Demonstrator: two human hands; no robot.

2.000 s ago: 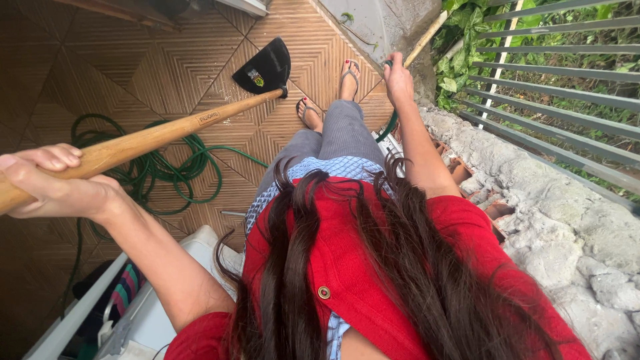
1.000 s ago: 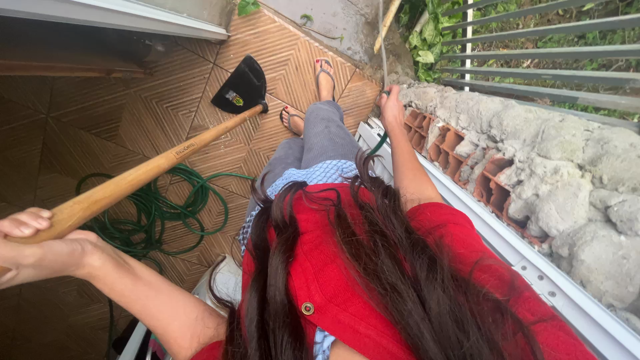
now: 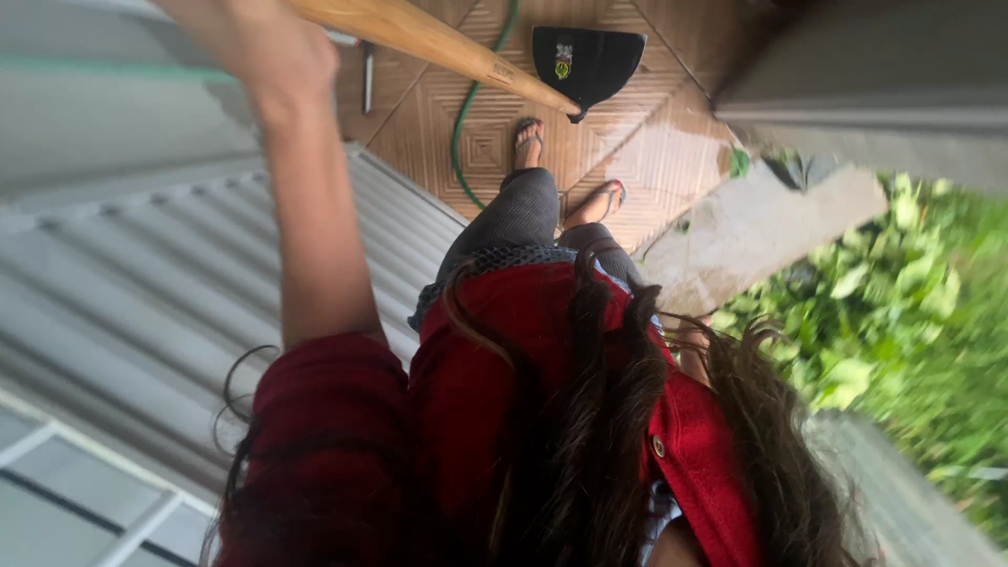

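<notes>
At the upper left, blurred and cut by the frame's edge, my left hand point(image 3: 272, 47) is closed around the upper part of a wooden handle point(image 3: 441, 49). This is the long handle of a hoe. Its black half-round metal blade point(image 3: 589, 63) bears a sticker and is over the tiled floor, just beyond my sandalled feet. Hair and the red cardigan cover most of my right arm. Only a strip of right forearm point(image 3: 694, 354) shows by the plants, and whatever that hand holds is hidden.
A green hose point(image 3: 465, 134) curves over the brown patterned tiles point(image 3: 669, 157) left of my feet. Ribbed pale metal panels point(image 3: 181, 276) stand close on the left. Leafy plants point(image 3: 850, 315) and a concrete slab point(image 3: 748, 228) lie to the right, and a grey blurred edge point(image 3: 858, 102) is at the upper right.
The view has turned strongly. My left hand has stayed on the hoe handle, and the blade now shows beyond my feet. My right hand, seen earlier by the rough wall, is now hidden.
</notes>
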